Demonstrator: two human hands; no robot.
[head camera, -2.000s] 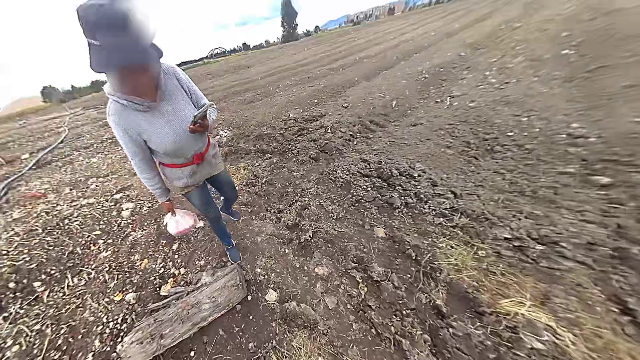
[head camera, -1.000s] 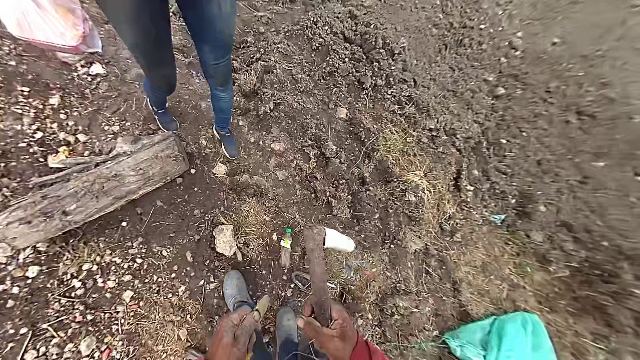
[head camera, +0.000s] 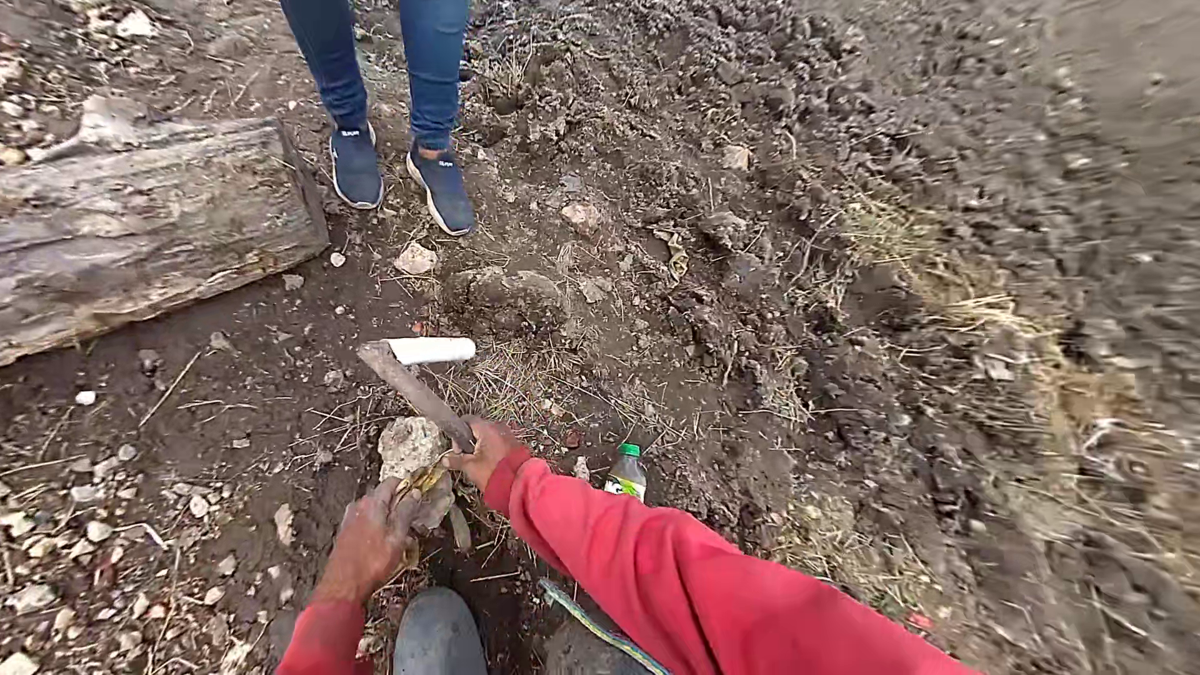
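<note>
My right hand (head camera: 486, 450) is closed around the lower end of a brown wooden handle (head camera: 412, 389). At the handle's far end a white, elongated piece (head camera: 431, 351) points to the right; whether it is a blade or some other part I cannot tell. My left hand (head camera: 375, 534) holds a yellowish-brown, dry, leafy-looking thing (head camera: 424, 480), close to my right hand. Beneath it lies a pale rock (head camera: 410, 446) on the soil. Red sleeves cover both my arms.
A person in jeans and dark shoes (head camera: 441, 192) stands ahead. A weathered log (head camera: 159, 220) lies at the left. A plastic bottle with a green cap (head camera: 626, 473) is by my right forearm. My boot (head camera: 439, 637) and a braided rope (head camera: 600, 626) are below; loose stones and clods lie around.
The view has tilted down to the ground. My hands, one second ago at the bottom edge, are now together over the pale rock, with the wooden handle slanting up to the left.
</note>
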